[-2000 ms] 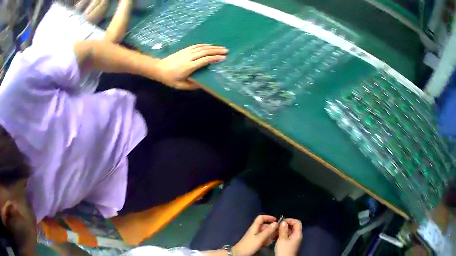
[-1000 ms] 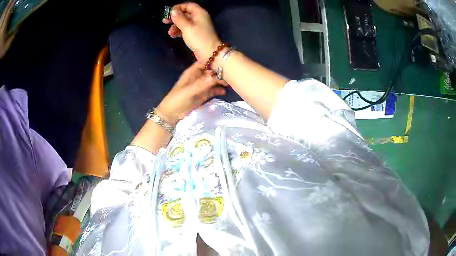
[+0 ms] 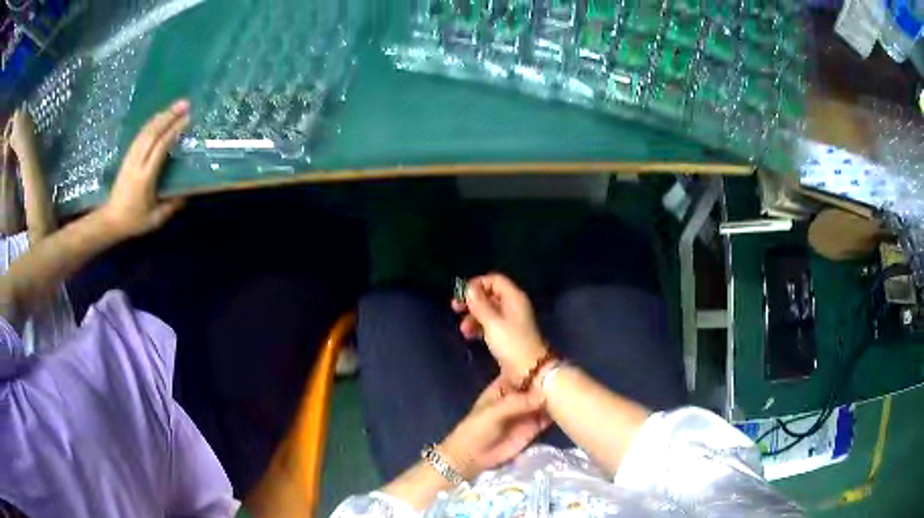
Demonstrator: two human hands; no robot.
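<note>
A small circuit board (image 3: 461, 291), greenish and silvery, is pinched between thumb and fingers of my right hand (image 3: 504, 319), above my lap. My right wrist wears a brown bead bracelet. My left hand (image 3: 502, 427), with a metal watch band on its wrist, lies against my right wrist near the bracelet; it holds no visible part, and its fingertips are partly hidden. A clear blister tray of green boards (image 3: 648, 51) lies on the bench ahead.
The green bench has a wood-coloured edge (image 3: 405, 174). A partly filled tray (image 3: 253, 116) lies to the left. A neighbour's hand (image 3: 142, 182) rests at the bench edge, beside an orange chair (image 3: 316, 415). A black phone-like rectangle (image 3: 789, 312) and cables lie right.
Two seconds ago both hands pinched the small part. Now only my right hand holds it, and my left is at my right wrist. Since one second ago the view has swung up to the bench.
</note>
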